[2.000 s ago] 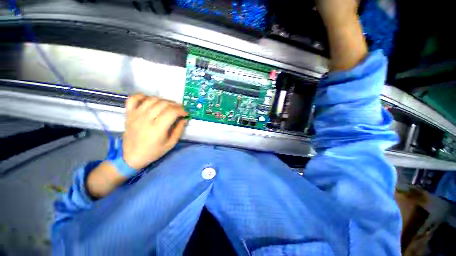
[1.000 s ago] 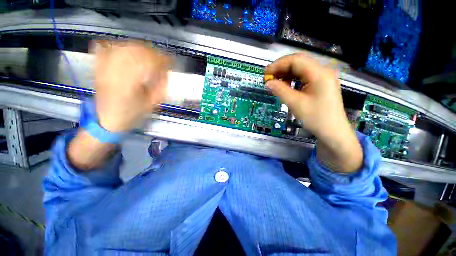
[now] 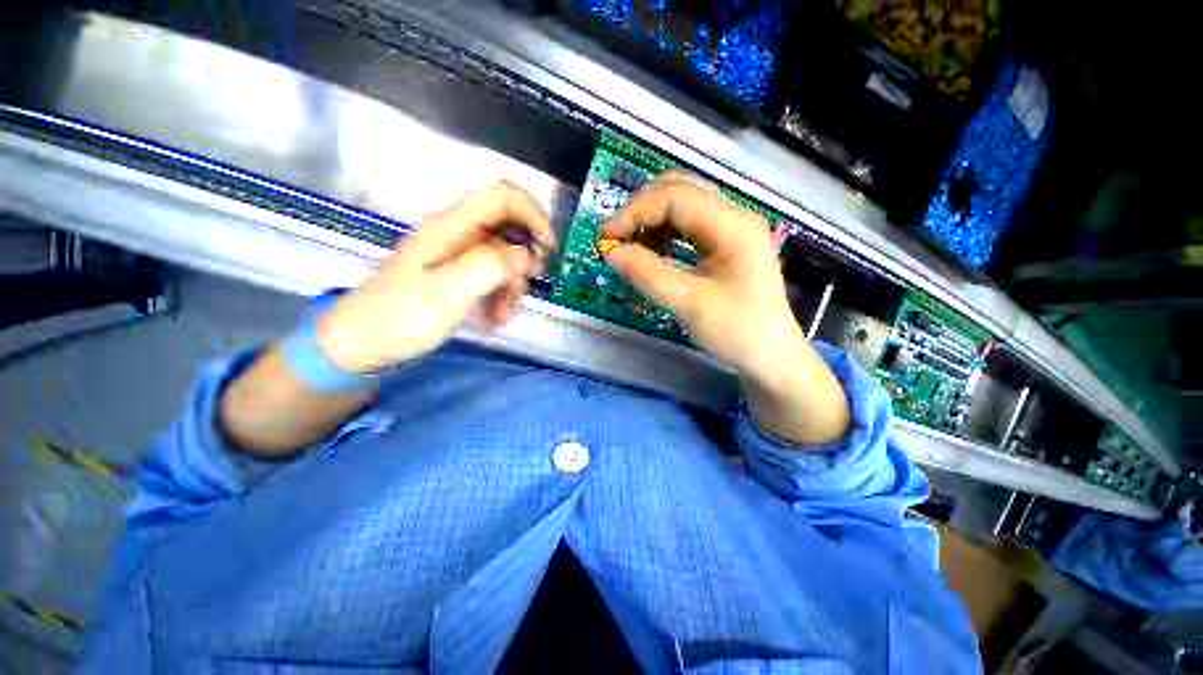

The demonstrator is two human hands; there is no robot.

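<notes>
A green circuit board lies between the conveyor rails in front of me, partly hidden by my right hand. My right hand pinches a small yellow component between thumb and forefinger over the board's left part. My left hand, with a light blue strap on its wrist, is at the board's left edge. A small dark item shows between its fingertips; its type is unclear.
Pale metal conveyor rails run across the view. Another green board lies farther right, with one more beyond. Bins with blue parts and yellow parts stand past the far rail. A brown carton and a blue sleeve are at lower right.
My right hand has moved left with the yellow component, over the board's left part. My left hand has moved right, toward the board. The view has tilted.
</notes>
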